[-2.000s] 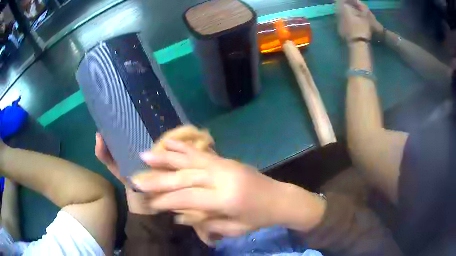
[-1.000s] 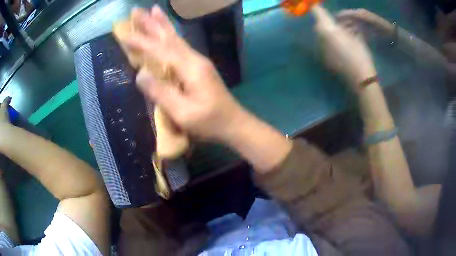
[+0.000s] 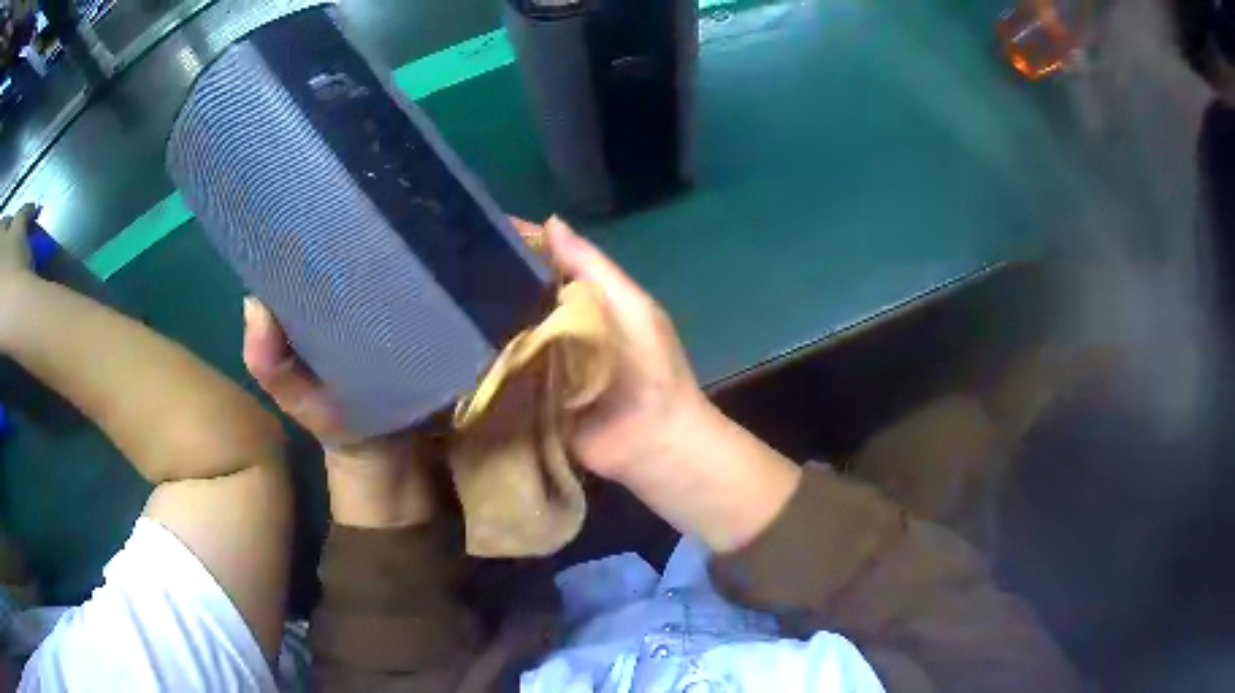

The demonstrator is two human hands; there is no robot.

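A dark grey speaker (image 3: 325, 230) with a fine ribbed mesh is held tilted in front of me, its smooth black control strip (image 3: 406, 169) facing up. My left hand (image 3: 305, 386) grips its lower left end, with part of the hand hidden beneath it. My right hand (image 3: 623, 359) is at its lower right edge and holds a crumpled tan cloth (image 3: 522, 474), which hangs down below the speaker.
Another speaker (image 3: 610, 115) stands upright on the green work surface (image 3: 826, 176) beyond, its top cut off. An orange mallet head (image 3: 1039, 41) is at the upper right beside a blurred neighbour. Another person's bare arm (image 3: 149, 366) is at the left. A shiny conveyor lies upper left.
My right hand has moved down from the speaker's upper face to its lower right edge. The speaker has turned and tilted, showing more mesh. The mallet head has moved right.
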